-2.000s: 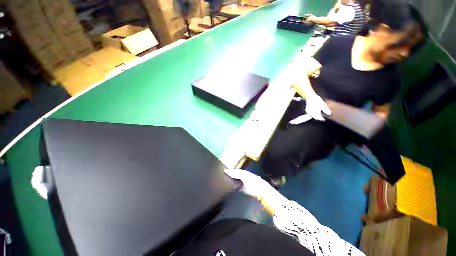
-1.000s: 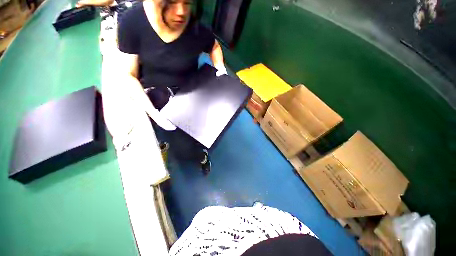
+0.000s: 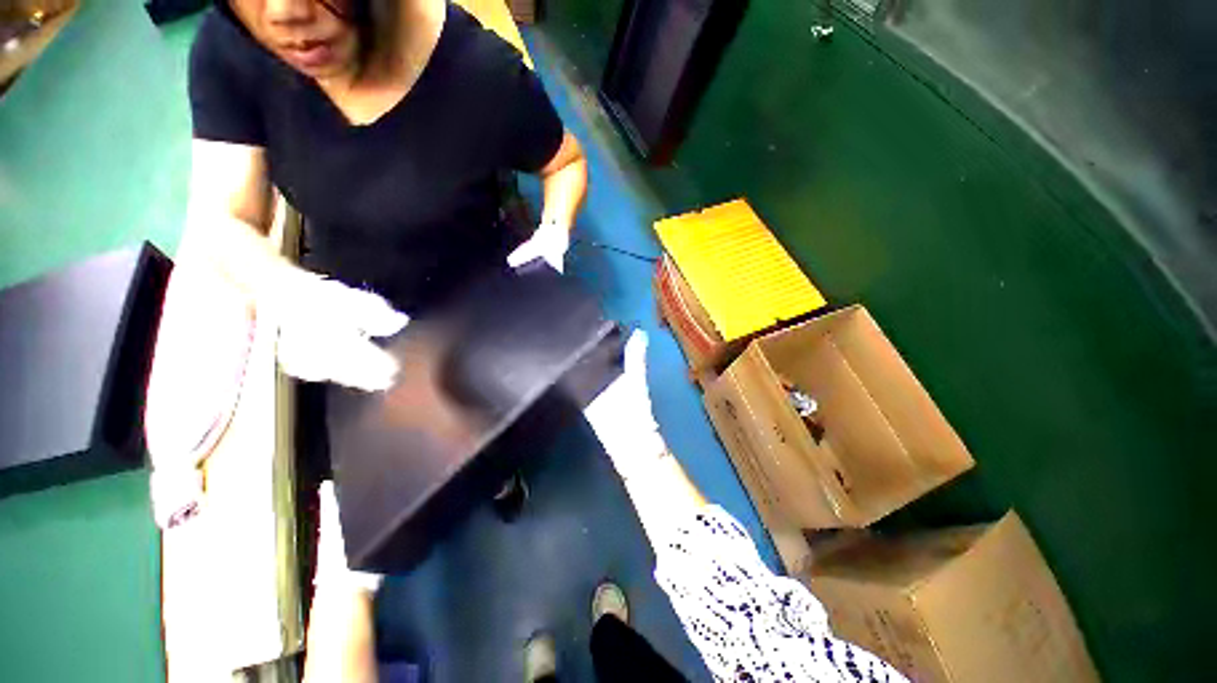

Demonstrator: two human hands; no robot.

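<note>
A black housing (image 3: pixel 400 447) is held tilted above the aisle, between me and a person in a black top. My left hand (image 3: pixel 336 540), in a white glove, grips its near left corner; part of the fingers is hidden by the box. My right hand (image 3: pixel 627 394), also white-gloved, holds its right edge, with the thumb side up. The other person's gloved left hand (image 3: pixel 545 246) is at the far edge. Their other gloved hand (image 3: pixel 336 334) is blurred over the housing's left side.
Another black housing (image 3: pixel 60 360) lies on the green belt (image 3: pixel 74 574) at left. A white ledge (image 3: pixel 220 560) runs beside it. Open cartons (image 3: pixel 761 454) and a yellow ribbed sheet (image 3: pixel 741 267) stand along the green wall at right. A dark frame (image 3: pixel 667 80) leans there.
Both my hands have come into view and taken hold of the housing that the other person held alone. The person and housing are nearer, and the housing's tilt has changed.
</note>
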